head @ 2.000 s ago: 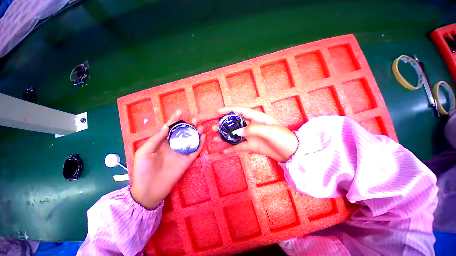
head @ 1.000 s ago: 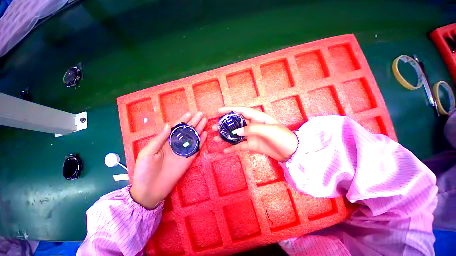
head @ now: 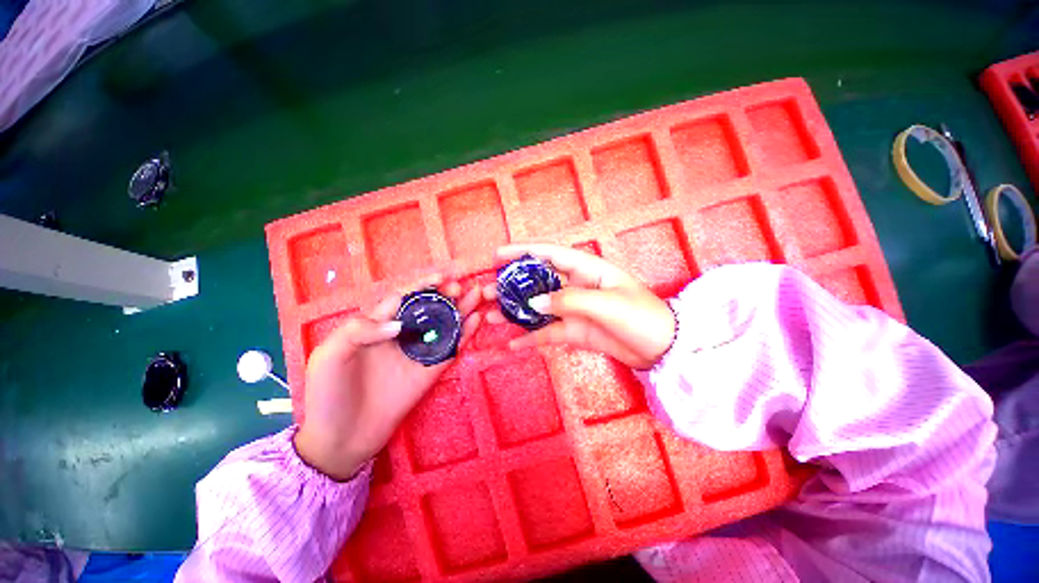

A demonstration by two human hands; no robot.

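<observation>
My left hand (head: 370, 387) holds a round black smartwatch (head: 430, 328) by its edge, thumb at its left side. Its screen is dark with a small green mark. My right hand (head: 598, 305) holds a second round smartwatch (head: 525, 287), thumb on its face; white reflections or lines show on it. Both watches are above a red-orange foam tray (head: 672, 279) with square pockets. The pockets I can see hold no watch; those under my hands and sleeve are hidden.
Loose watches lie left, one near (head: 165, 382) and one farther (head: 149, 180). A pale metal post (head: 86, 264), a small white round item (head: 254, 366) and a white strip are left. Tape rings (head: 927, 165), a thin dark-silver stick (head: 972, 196) and another red tray (head: 1014, 85) are right.
The watch in my left hand has gone from a pale, bright face to a dark one with a green mark. My left fingers have curled around it. The far-left loose watch has shifted left.
</observation>
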